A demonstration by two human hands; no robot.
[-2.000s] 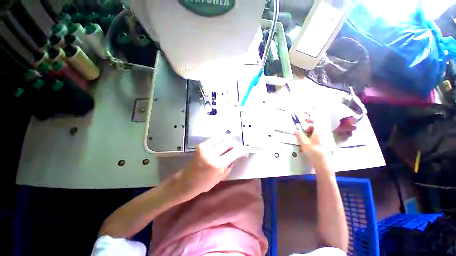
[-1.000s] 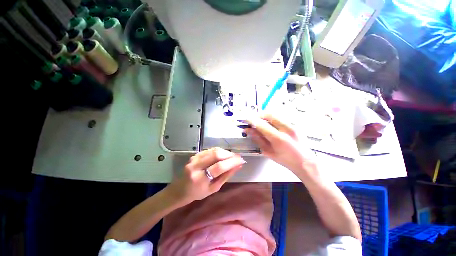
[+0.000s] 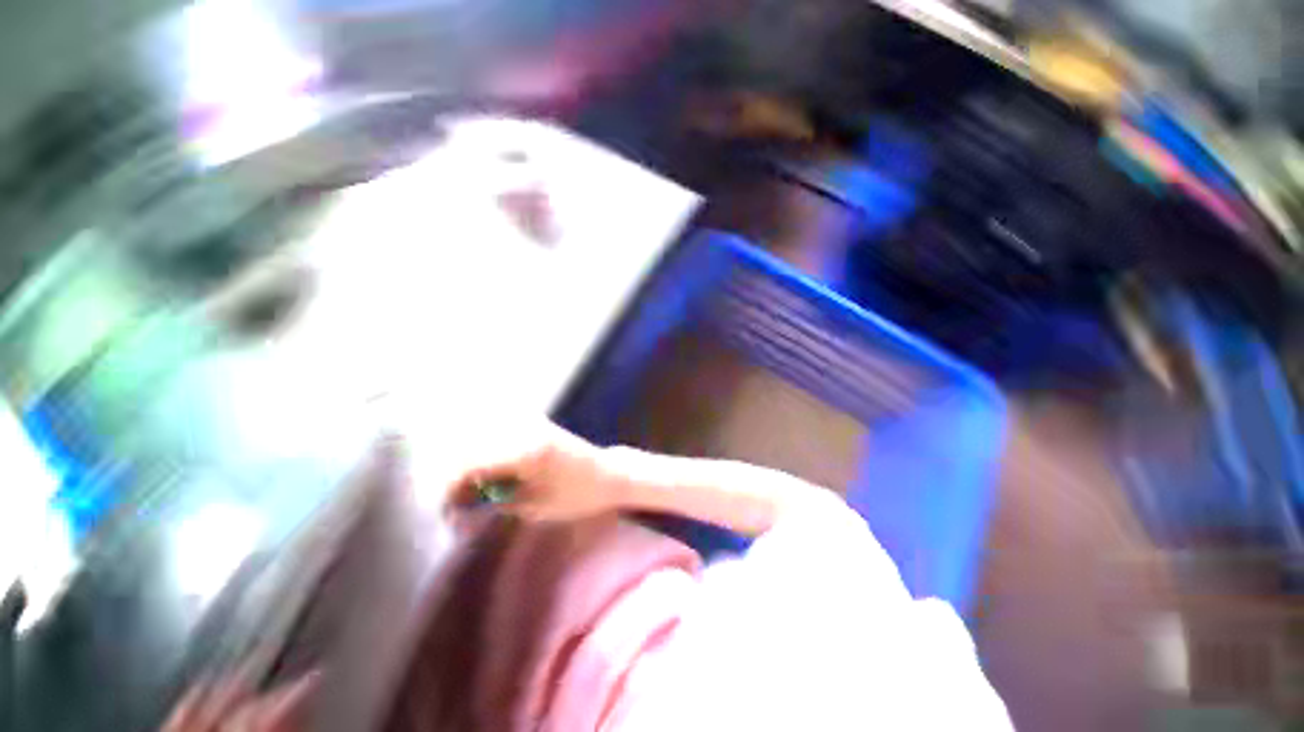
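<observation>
The view is strongly blurred and tilted. My right hand (image 3: 536, 483) is near the white table's front edge, above my lap. Its fingers are closed around a small dark thing with a green mark (image 3: 495, 492), which looks like thread snips or tweezers. My left hand (image 3: 246, 706) is at the bottom left, cut off by the picture's edge and smeared; whether it holds anything cannot be told. The white table (image 3: 601, 215) is washed out by glare. The machine's needle area cannot be made out.
A blue plastic crate (image 3: 930, 379) stands beside the table's edge, right of my right arm. Pink cloth (image 3: 608, 629) covers my lap. A blurred bright blue thing (image 3: 75, 486) shows at the far left. Dark and blue items lie blurred beyond the crate.
The view has swung to the right and tilted. The machine head and thread cones no longer show clearly. My right hand has moved from beside the needle area to the table's front edge.
</observation>
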